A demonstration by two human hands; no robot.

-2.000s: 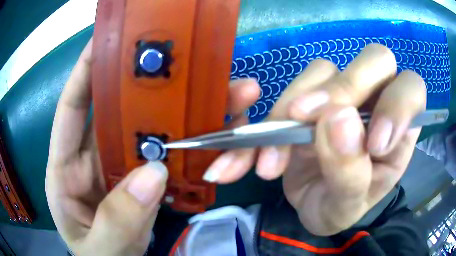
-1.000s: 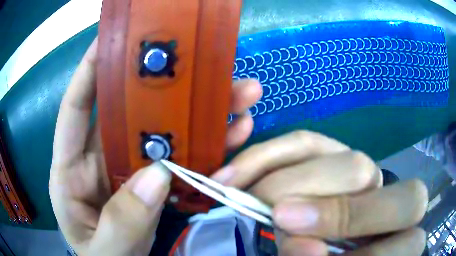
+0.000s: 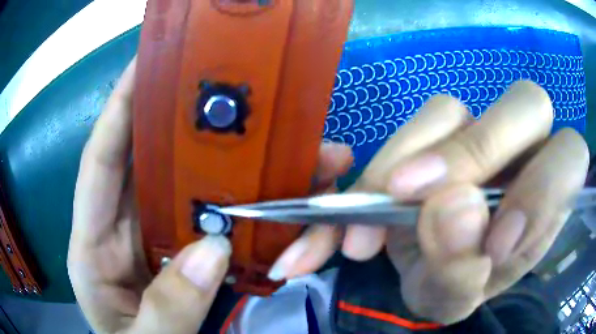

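Observation:
A reddish-brown housing strip (image 3: pixel 229 156) is held up by my left hand (image 3: pixel 163 287), its thumb tip just below the lower metal post (image 3: pixel 213 222). The upper metal post (image 3: pixel 221 111) sits in a black square cutout. My right hand (image 3: pixel 451 241) holds silver tweezers (image 3: pixel 366 207) nearly level, their tips at the upper right of the lower post. A thin ring edge shows around the lower post; whether it is fully seated cannot be told.
A blue sheet (image 3: pixel 457 78) with rows of silver C-shaped rings lies on the dark green bench mat (image 3: pixel 46 215) behind my right hand. Another reddish-brown strip (image 3: pixel 14 251) lies at the far left. A white band (image 3: pixel 65 55) curves along the upper left.
The housing has shifted slightly down and right. The tweezers have swung from slanting up at the lower side of the post to nearly level at its upper right; my right hand has risen.

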